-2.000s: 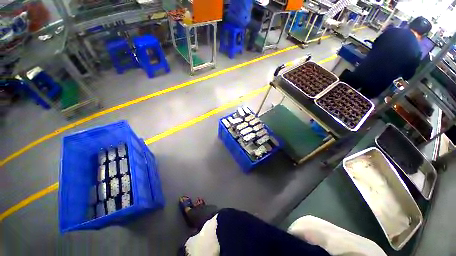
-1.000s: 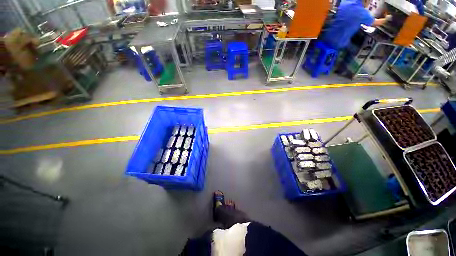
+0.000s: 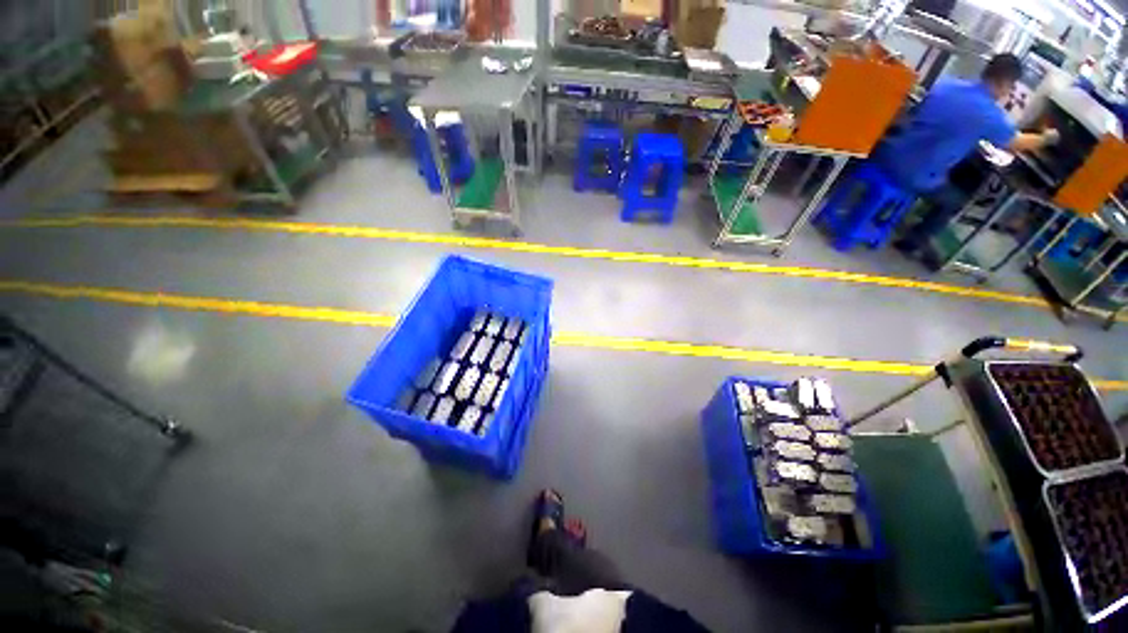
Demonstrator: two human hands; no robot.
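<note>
Neither of my hands can be made out. A white cloth-like patch [image 3: 579, 612] lies between dark clothing at the bottom edge; I cannot tell whether it is a glove or clothing. A large blue crate [image 3: 534, 393] stands on the floor ahead, slightly left, with rows of silver-grey metallic blocks [image 3: 476, 381] inside. A second blue crate [image 3: 732, 476] stands to the right, filled near its top with similar blocks [image 3: 798, 471], some lying unevenly.
A cart [image 3: 922, 526] with a green lower shelf stands at right, with two filled trays [image 3: 1054, 414] on top. My foot [image 3: 548, 509] is on the floor. Yellow lines [image 3: 643, 348] cross ahead. Blue stools [image 3: 653, 173], benches and a seated person [image 3: 946, 130] are beyond. A dark wheeled frame [image 3: 173, 430] is left.
The view has swung left. The crates and cart have shifted right from their positions two seconds ago, and the light tray on the bench at right has left the view.
</note>
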